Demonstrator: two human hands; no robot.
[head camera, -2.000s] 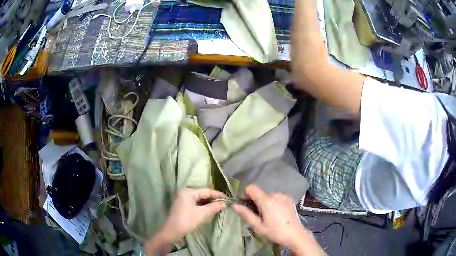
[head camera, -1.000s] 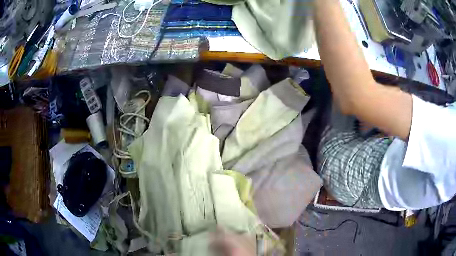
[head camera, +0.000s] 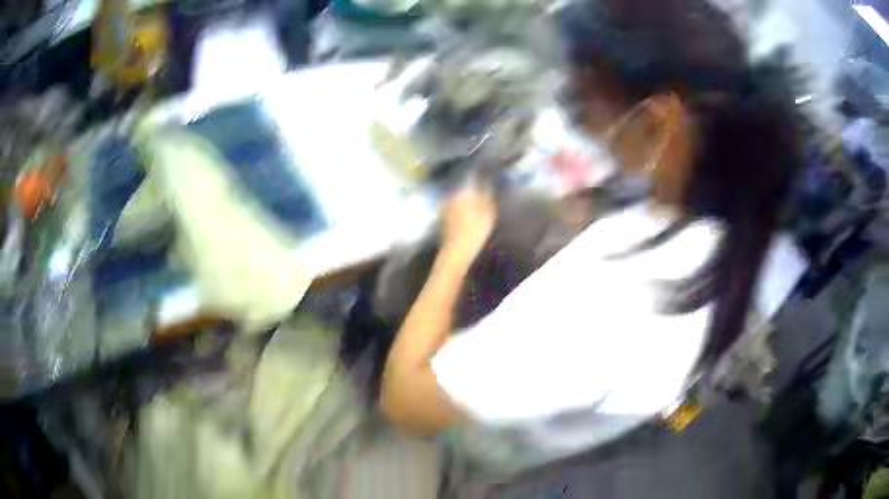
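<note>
Neither of my hands is in the picture. The whole view is blurred. A pale green cloth piece (head camera: 219, 229) lies over the bench at the left and hangs past its front edge. More pale green cloth (head camera: 292, 380) shows below the bench edge, and another pale green heap (head camera: 180, 443) lies at the bottom left. Their details cannot be made out.
A seated person in a white top (head camera: 585, 331) fills the right of centre, one forearm raised at a white table (head camera: 341, 127). A dark blue cloth (head camera: 258, 161) lies on the bench. An orange item (head camera: 39, 187) is at the far left.
The view has swung to the right and up, so the person now shows with head and back. The cloth heap has shifted to the lower left. My hands have left the picture.
</note>
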